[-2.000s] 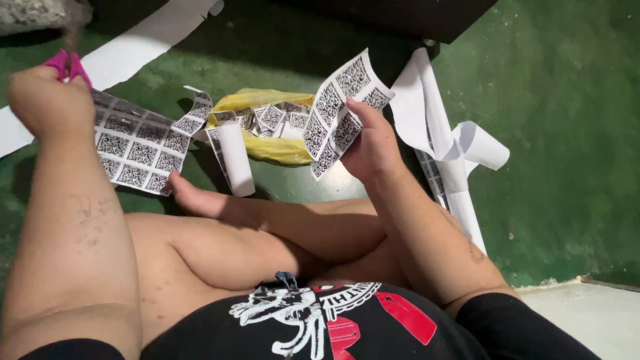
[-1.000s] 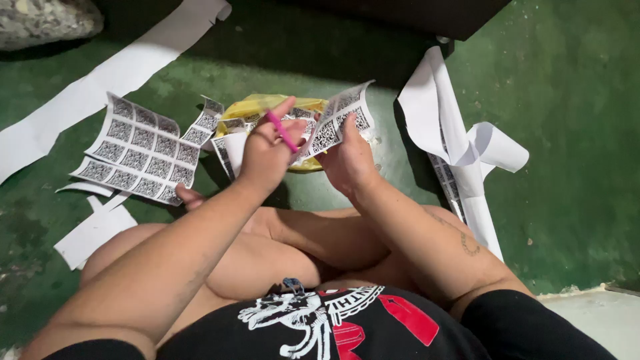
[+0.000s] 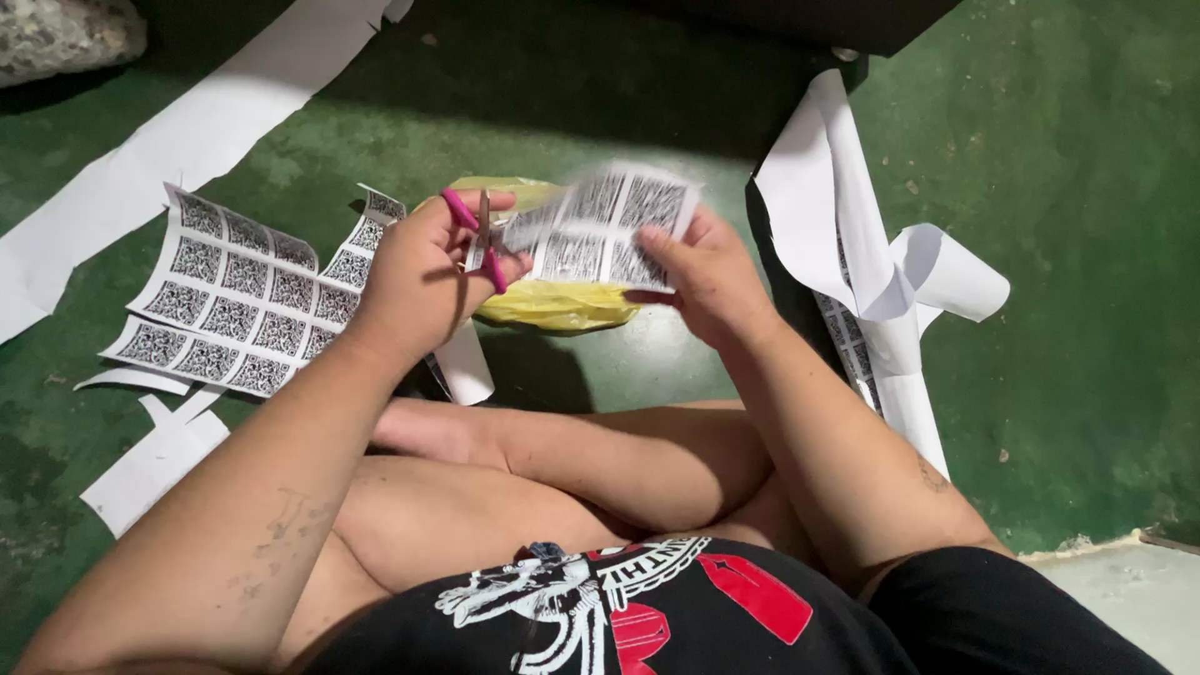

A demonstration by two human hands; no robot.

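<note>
My left hand has the pink-handled scissors looped on its fingers, blades pointing up, at the left end of a sheet piece of printed black-and-white codes. That piece is blurred; its right end is pinched between the thumb and fingers of my right hand. Below both hands lies a yellow plastic bag, its contents mostly hidden by the piece. Left of my left hand, a larger curled sheet of the same printed codes rests by my leg, with a narrower strip beside it.
A long white paper strip crosses the green floor at upper left, near a speckled stone. White scraps lie at left. A curled paper roll lies at right. A dark furniture piece stands at the top.
My left hand, with the scissors, has come from the far left to the piece in my right hand. The larger printed sheet, beside my left hand two seconds ago, now lies apart from it.
</note>
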